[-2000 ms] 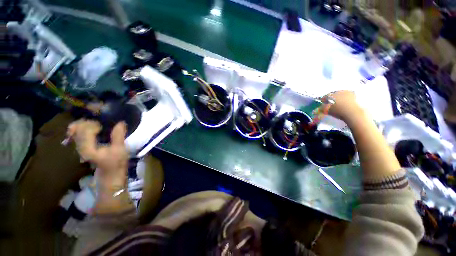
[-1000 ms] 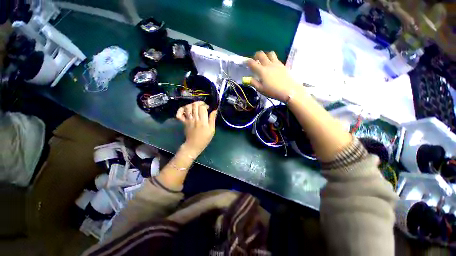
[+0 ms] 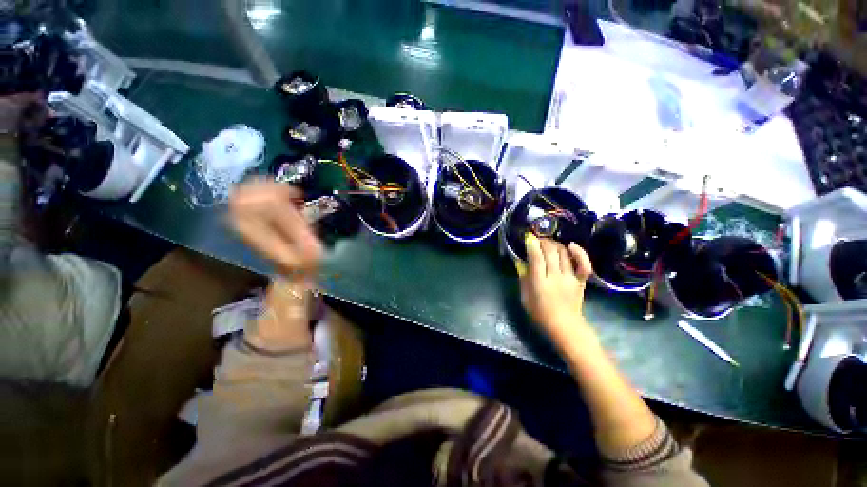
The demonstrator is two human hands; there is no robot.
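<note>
Several base housings, white cups with black insides and white arms, stand in a row on the green bench. My right hand (image 3: 554,283) is at the front rim of the third housing (image 3: 534,221), fingers bent; whether it grips anything is hidden. Coloured leads come out of the leftmost housing (image 3: 390,197) and lie over the second (image 3: 469,202). My left hand (image 3: 276,231) is blurred, left of the row, near the small black camera heads (image 3: 306,131); I cannot tell if it holds something. Red leads (image 3: 702,214) hang over the right housings.
A whitish ring heap (image 3: 228,157) lies at the left. More housings stand at the far left (image 3: 128,157) and right edge (image 3: 829,366). A slim white rod (image 3: 707,342) lies near the bench's front edge. White sheets (image 3: 627,95) lie behind. Another person's sleeve (image 3: 57,314) is at left.
My right hand has moved from behind the second housing to the third housing's front rim. My left hand has moved left, away from the leftmost housing. The leftmost housing now stands upright in the row.
</note>
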